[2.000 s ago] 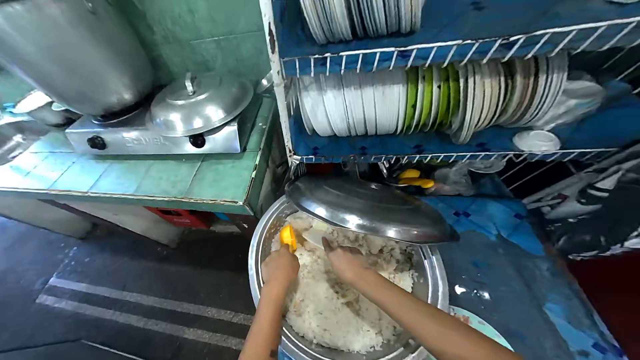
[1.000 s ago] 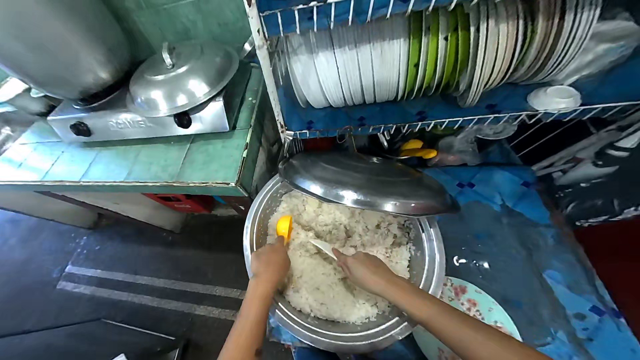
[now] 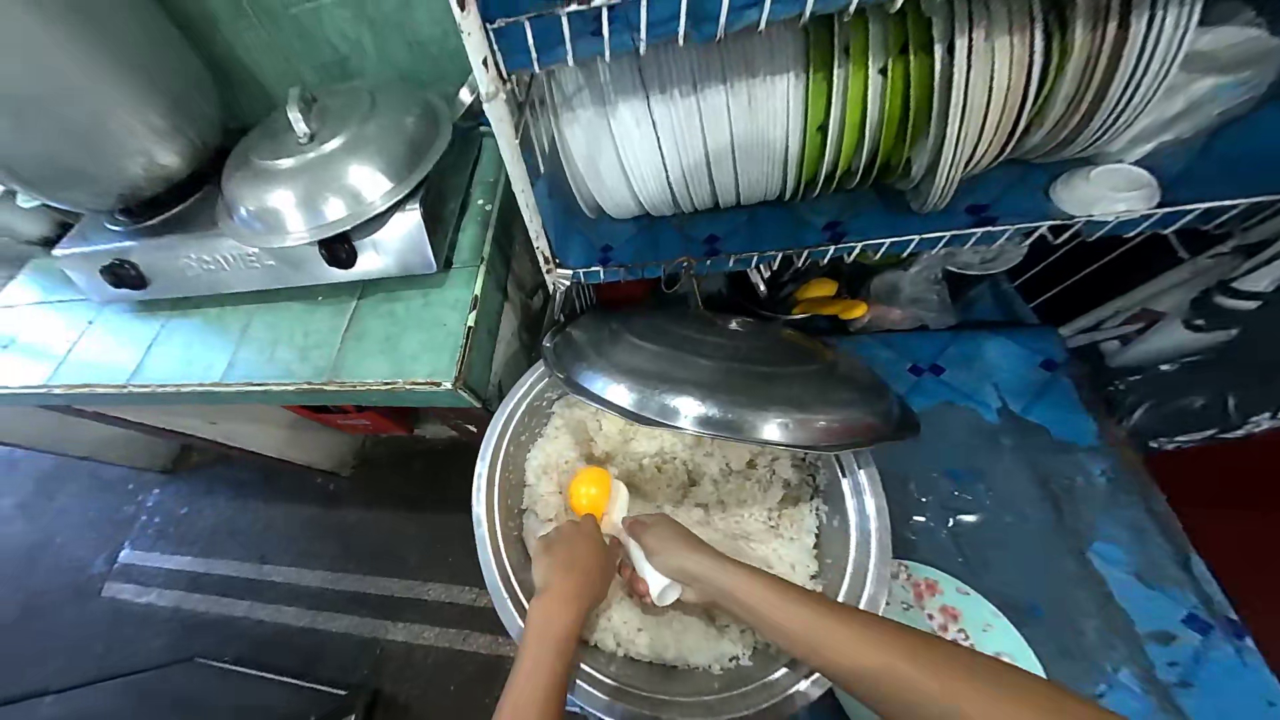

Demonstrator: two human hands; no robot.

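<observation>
A large metal basin (image 3: 868, 540) holds cooked white rice (image 3: 770, 530). My left hand (image 3: 573, 565) grips a yellow plastic scoop (image 3: 590, 492), its rounded underside facing the camera, over the left part of the rice. My right hand (image 3: 670, 560) holds a white rice paddle (image 3: 650, 572); its handle end points down toward the basin's near side and its blade lies close beside the scoop. The two hands are side by side, and whether they touch is unclear. A metal lid (image 3: 730, 385) leans over the basin's far rim.
A rack of plates (image 3: 690, 125) stands behind the lid. On the right, a floral plate (image 3: 960, 615) lies on the blue-covered table (image 3: 1000, 500), partly behind my right forearm. At left, a gas stove (image 3: 270, 255) with a domed lid (image 3: 335, 165) sits on the green tiled counter (image 3: 240, 340).
The paddle has come up beside the scoop, and its handle end now shows. My right hand has moved closer to my left. The view has shifted somewhat.
</observation>
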